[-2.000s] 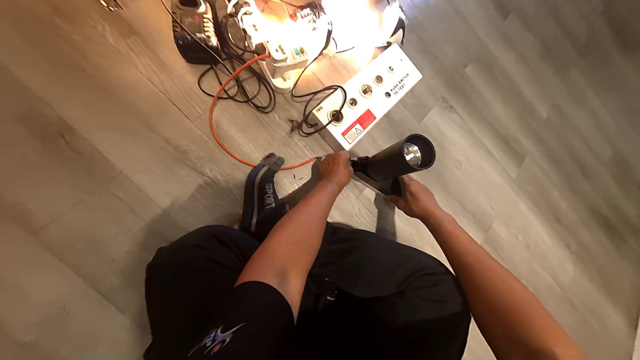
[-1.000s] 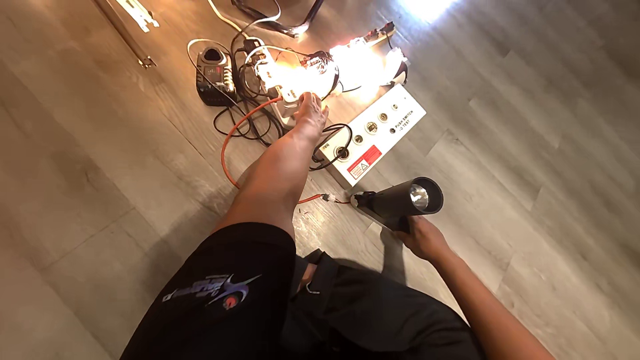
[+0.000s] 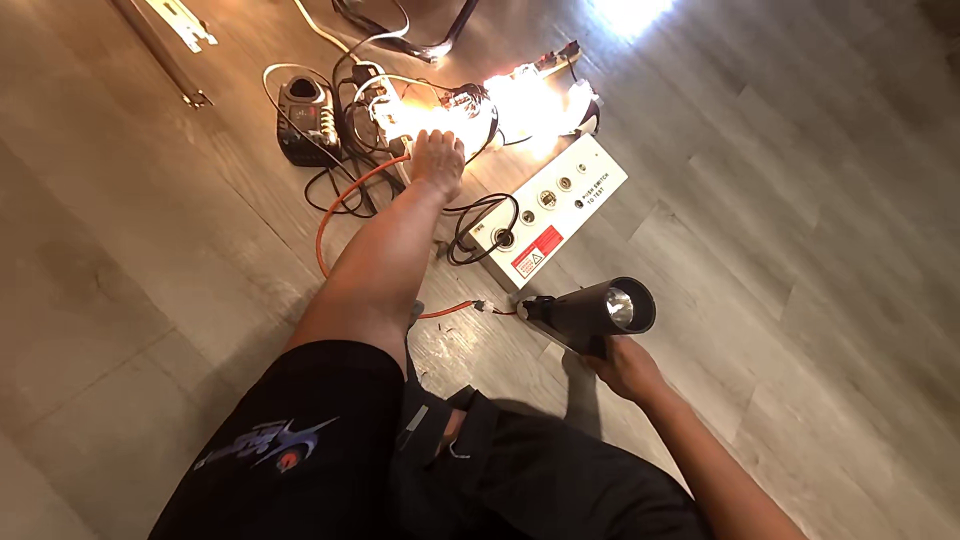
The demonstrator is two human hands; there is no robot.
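My right hand (image 3: 626, 369) grips the underside of a black cylindrical spotlight (image 3: 589, 309), its reflector facing up and to the right. A red-orange cable (image 3: 335, 206) and a small connector (image 3: 484, 306) lead to the spotlight's left end. My left arm reaches forward, and my left hand (image 3: 437, 161) rests at the near end of a white power strip, next to the orange cable; what its fingers touch is hidden in glare. Just right of that hand lies a white lamp test box (image 3: 551, 210) with several round sockets and a red warning label.
A black battery charger (image 3: 307, 120) sits left of tangled black and white cables. Glowing lamps (image 3: 532, 105) lie behind the test box and wash out nearby detail. A metal rail (image 3: 180, 22) and a dark rod lie at the upper left. A curved dark tube (image 3: 431, 52) crosses the top.
My left hand has left the spotlight's connector end and reached forward to the power strip. My right hand has kept hold of the spotlight.
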